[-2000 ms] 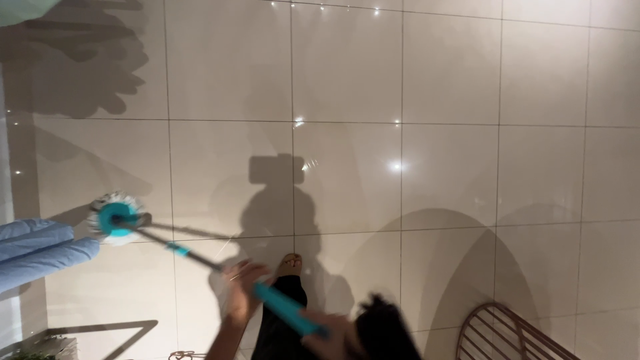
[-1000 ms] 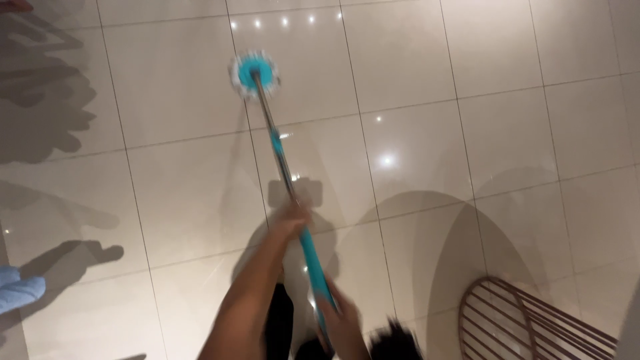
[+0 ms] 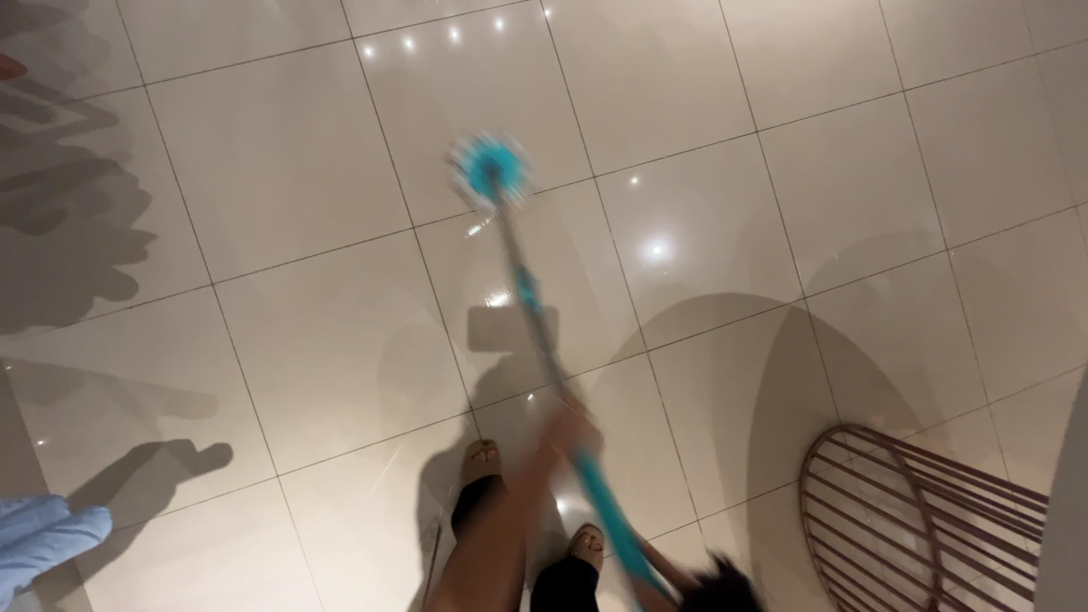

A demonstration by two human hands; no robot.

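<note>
A spin mop with a round turquoise head [image 3: 493, 170] and white fringe is out on the glossy tiled floor [image 3: 314, 340], blurred. Its grey pole slants down to a turquoise grip [image 3: 614, 510] near my body. My left hand [image 3: 574, 433] is closed round the pole just above that grip. Lower down, my right hand [image 3: 667, 565] holds the turquoise grip close to the bottom edge; it is blurred and partly hidden by dark hair.
A brown slatted rack or chair [image 3: 918, 518] stands at the lower right. Light blue rolled or folded fabric [image 3: 55, 531] juts in at the lower left. My sandalled feet [image 3: 483, 459] are on the tiles below the mop. A small orange object [image 3: 10, 68] shows at the upper left edge.
The mop head has swung from beside the blue fabric at the left to in front of me, then further right. Both hands have kept hold of the mop. The view has turned somewhat.
</note>
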